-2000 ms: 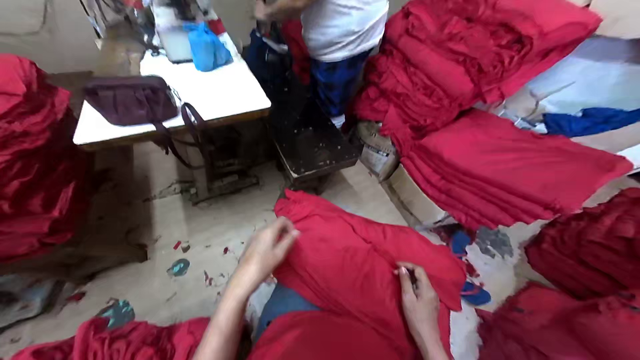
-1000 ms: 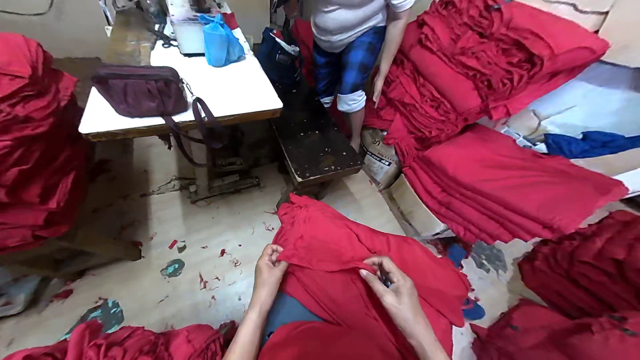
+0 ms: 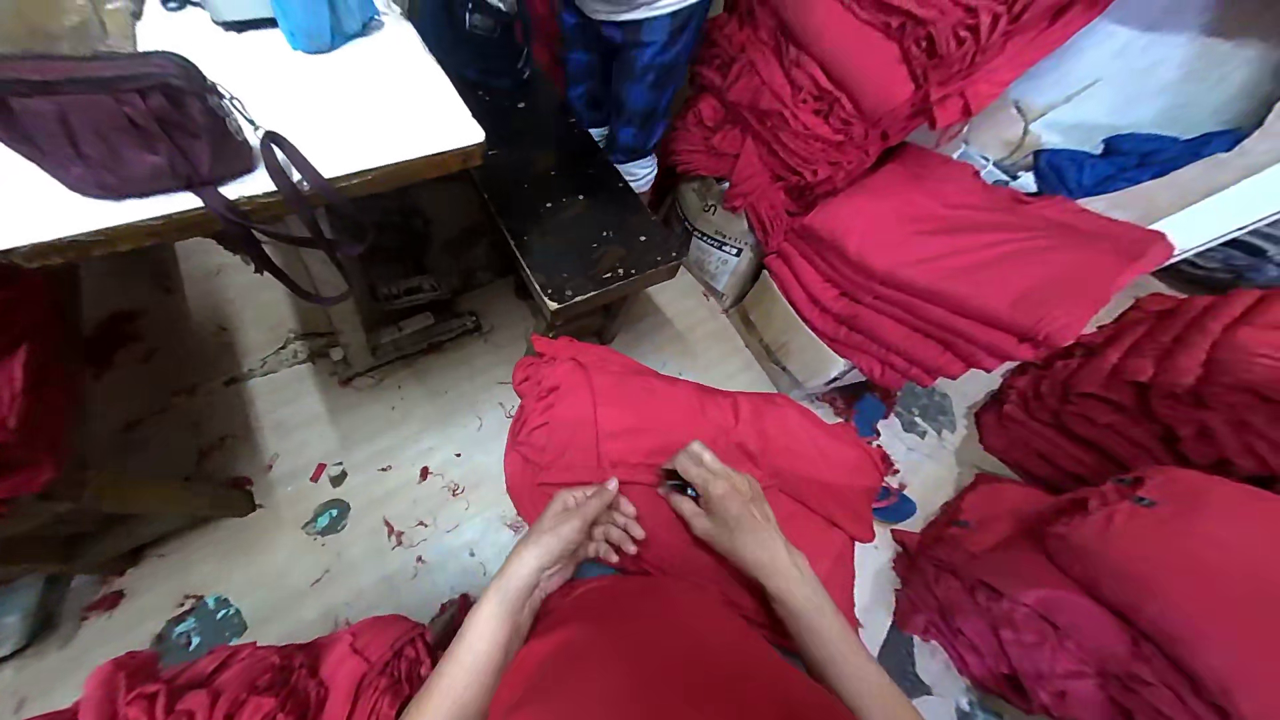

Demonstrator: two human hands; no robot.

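Note:
Across my lap lies a red cloth garment point(image 3: 690, 415) with a gathered edge at its far left. My left hand point(image 3: 580, 530) is over its near part, fingers loosely curled and apart, with nothing seen in them. Just to the right, my right hand point(image 3: 725, 500) holds a small dark tool point(image 3: 682, 487) between thumb and fingers, close above the cloth; the tool is mostly hidden, so its kind cannot be told.
A white-topped table point(image 3: 400, 110) with a maroon bag point(image 3: 130, 125) stands at upper left, beside a dark bench point(image 3: 590, 235). Folded red cloth point(image 3: 960, 260) is piled at right, more red cloth point(image 3: 270, 670) at lower left. A person point(image 3: 630, 80) stands behind the bench.
My left hand has let go of the cloth edge it pinched a second ago. The view has tilted down and moved closer. The other person's arm is out of view.

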